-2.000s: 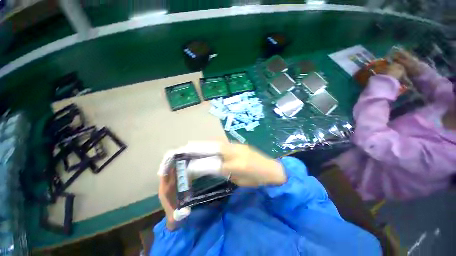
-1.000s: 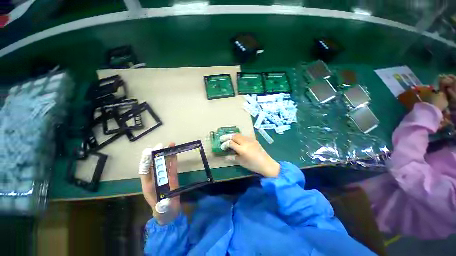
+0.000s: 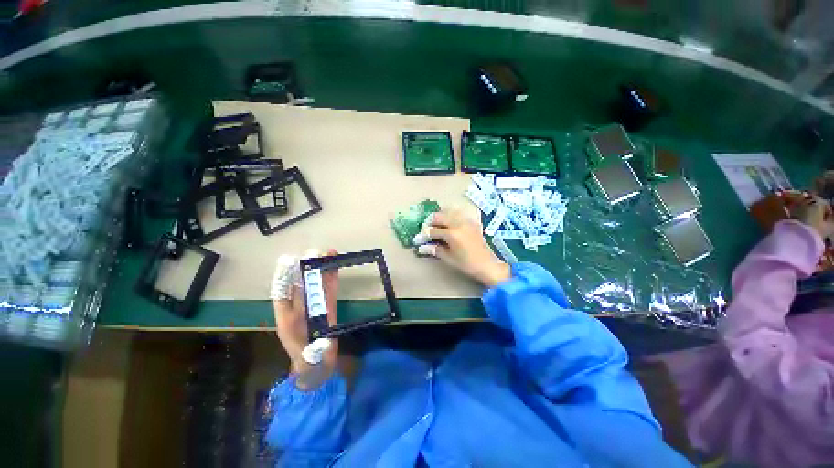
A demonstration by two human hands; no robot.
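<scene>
My left hand point(image 3: 304, 315), with white finger cots, holds a black frame point(image 3: 391, 291) near the bench's front edge. A pale button strip point(image 3: 315, 294) sits along the frame's left side. My right hand point(image 3: 458, 243), also with white finger cots, grips the right edge of a green circuit board point(image 3: 413, 222), which is tilted over the beige sheet point(image 3: 352, 208). Its underside is hidden.
Black frames point(image 3: 291, 201) lie in a loose pile at left, beside a clear tray of pale strips point(image 3: 57, 196). Board-and-frame assemblies point(image 3: 428, 153) stand beyond a strip heap point(image 3: 523, 212). Screen modules point(image 3: 684, 239) lie on clear plastic. A person's pink sleeve point(image 3: 774, 271) is at right.
The view has shifted left. My right hand left the held frame, took the green board and has now tilted it. The left hand still holds the frame, now turned flatter.
</scene>
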